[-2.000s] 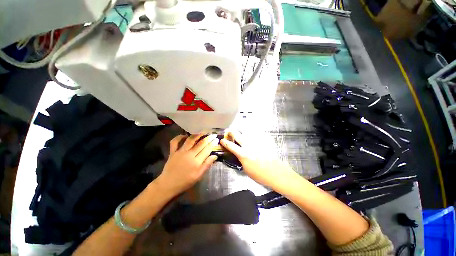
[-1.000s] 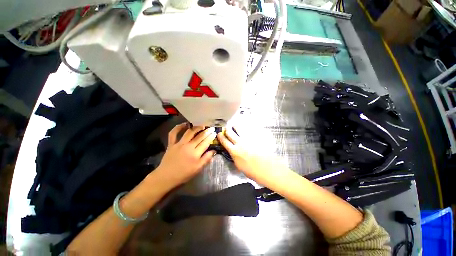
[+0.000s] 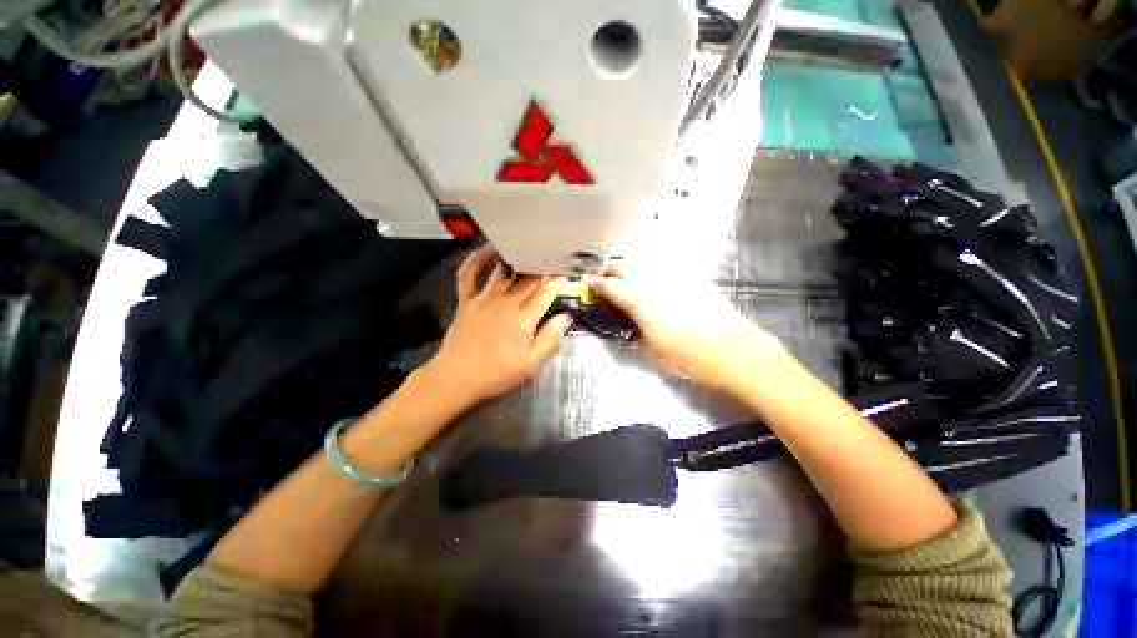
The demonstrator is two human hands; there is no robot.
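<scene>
The white sewing machine head (image 3: 574, 212) with a red logo stands above both hands. My left hand (image 3: 499, 327) has its fingertips under the head, on a small black piece (image 3: 605, 319). My right hand (image 3: 661, 322) holds the same piece from the right, its fingers close to the left ones. A small yellow patch (image 3: 587, 294) shows between the fingertips. The needle and most of the piece are hidden by the head and fingers. A wide-ended black fabric strip (image 3: 567, 470) lies flat on the shiny metal plate (image 3: 536, 561), between my forearms.
A large heap of black fabric (image 3: 262, 324) lies left. Black pieces with silvery zipper lines (image 3: 948, 299) lie right, some reaching under my right forearm. A black cable (image 3: 1045, 530) and blue bin (image 3: 1110, 573) are at lower right.
The view has shifted, so the machine head appears larger and higher, and the table things sit further right and up. My hands stay together under the head, with only slight finger shifts.
</scene>
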